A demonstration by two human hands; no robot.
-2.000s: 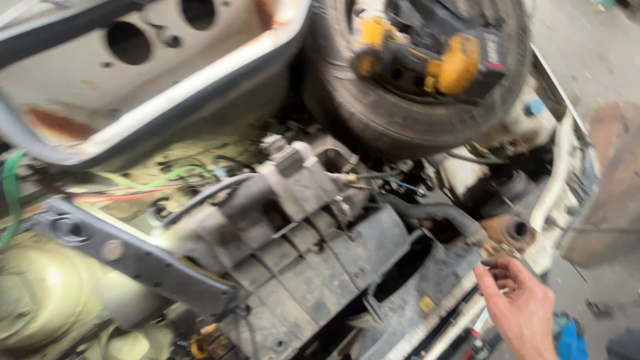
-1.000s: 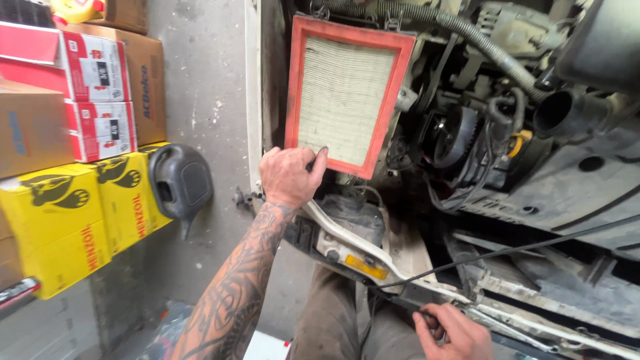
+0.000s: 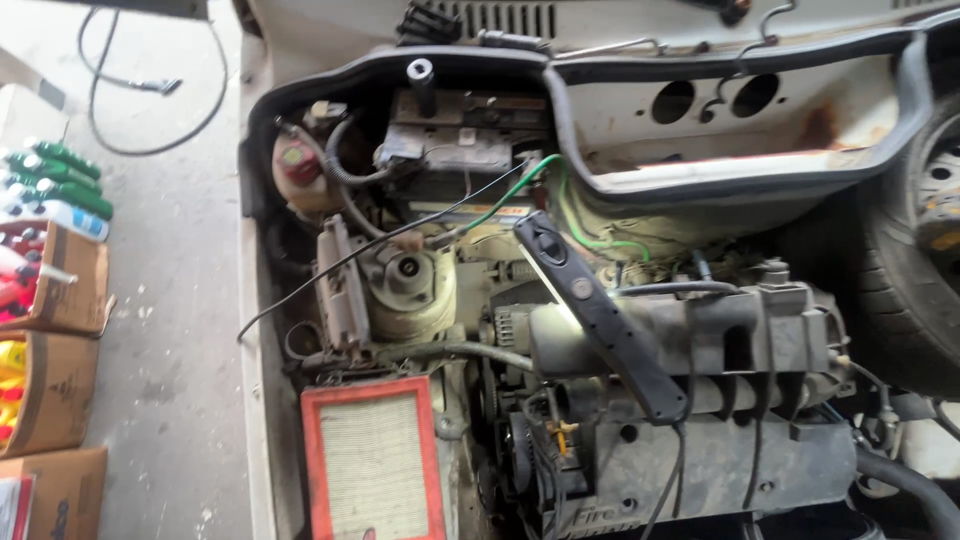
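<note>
Neither of my hands is in view. A lit work lamp in a black housing (image 3: 600, 315) lies slantwise across the engine's intake manifold (image 3: 720, 337), its cord running down over the dark engine cover (image 3: 720, 457). The pleated air filter with a red rim (image 3: 375, 457) lies at the lower left of the engine bay. A socket tool (image 3: 422, 86) stands upright by the car battery (image 3: 472, 150). A green wire (image 3: 517, 196) and a thin black cable (image 3: 360, 251) cross beside the battery. The coolant reservoir with a red cap (image 3: 300, 169) sits to the battery's left.
A wheel with a tire (image 3: 885, 277) rests at the right side of the bay. Cardboard boxes (image 3: 64, 390) with bottles and several green-and-white bottles (image 3: 64, 184) stand on the floor at left. A black hose (image 3: 150, 150) loops on the floor. Tools lie by the cowl vents.
Both hands, in view one second ago near the air filter and the front edge of the car, have gone out of view. The view has swung far over toward the battery and the cowl.
</note>
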